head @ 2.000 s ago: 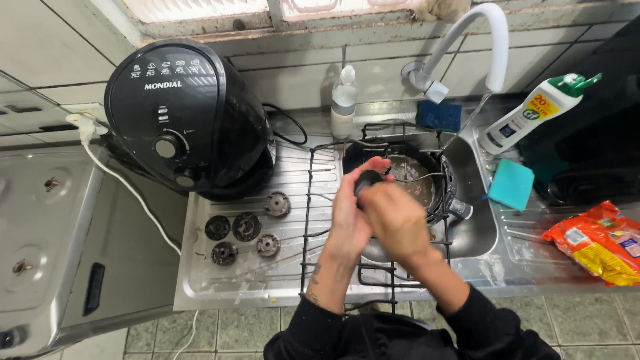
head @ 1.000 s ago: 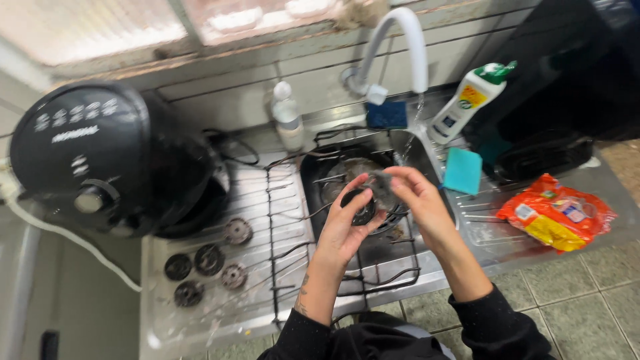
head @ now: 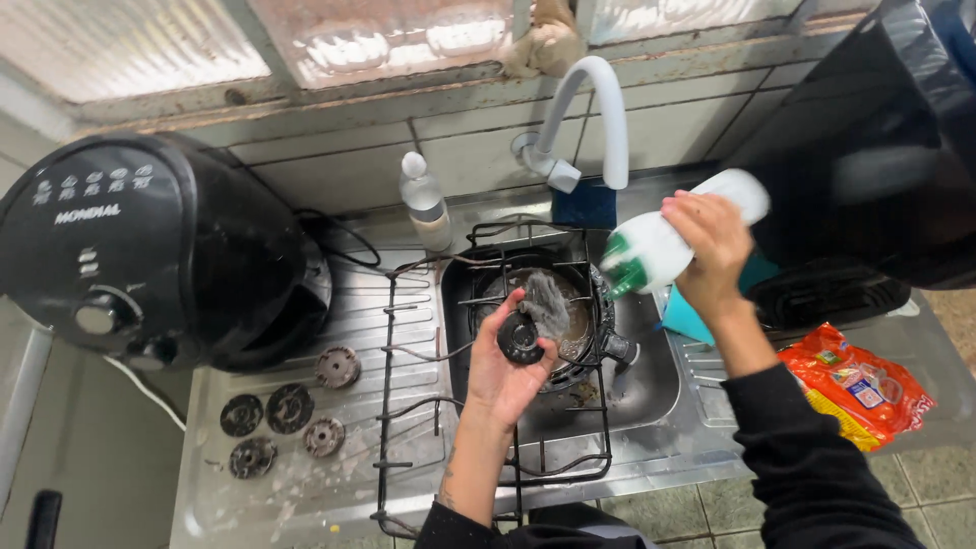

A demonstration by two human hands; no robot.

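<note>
My left hand (head: 503,374) holds a black stove burner part (head: 521,338) over the sink, with a grey steel wool pad (head: 544,303) between it and the fingers. In my right hand (head: 709,244) is a white cleaner bottle (head: 657,248), tipped so that its green cap points down toward the sink. Below my left hand a round pan (head: 579,328) with murky water sits in the steel sink (head: 659,396). A black stove grate (head: 385,366) lies across the sink and drainboard. Several burner parts (head: 290,408) rest on the drainboard at the left.
A black air fryer (head: 152,252) stands at the left. Behind the sink are a clear bottle (head: 425,206), a white faucet (head: 610,114) and a dark blue sponge (head: 584,206). To the right lie a turquoise cloth or sponge (head: 686,316) and an orange plastic package (head: 854,385).
My right hand has left the burner part and picked up the white bottle, which stood behind the sink's right side. Water ran from the faucet earlier; no stream shows now.
</note>
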